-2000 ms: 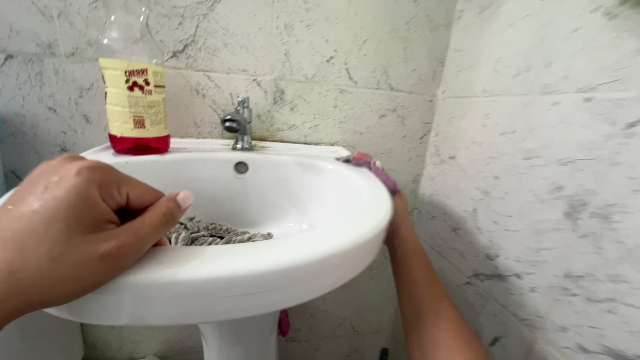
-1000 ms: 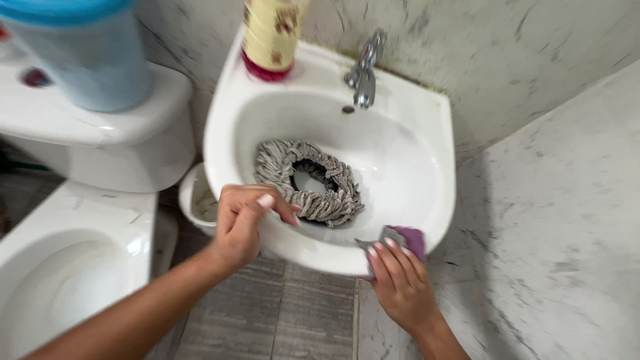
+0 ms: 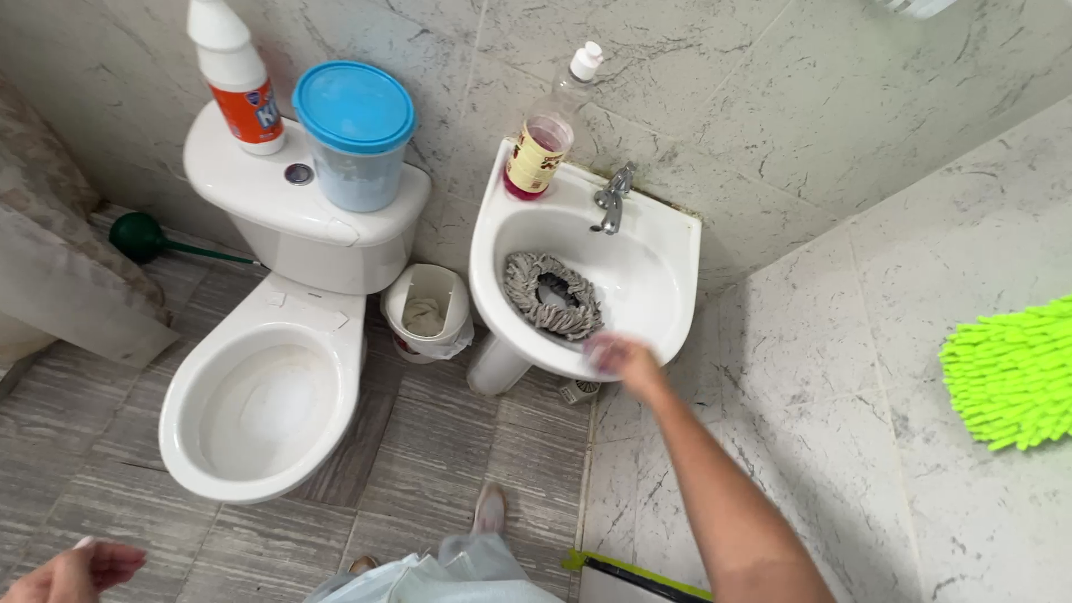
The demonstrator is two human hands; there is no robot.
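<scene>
My right hand, blurred, is at the front rim of the white pedestal sink, closed on a purplish cloth. A grey string mop head lies coiled in the basin, left of that hand. On the sink's back left corner stands a clear bottle with red liquid, beside the chrome faucet. My left hand hangs at the bottom left corner, partly cut off, fingers loosely bent, with nothing seen in it.
Left of the sink are a small waste bin and a toilet. Its tank holds a blue-lidded tub and a white bottle. A plunger lies behind. At right is a lime-green chenille mop.
My left hand has left the sink rim and is now low at the left. My right hand remains at the front rim with the cloth. The view has widened.
</scene>
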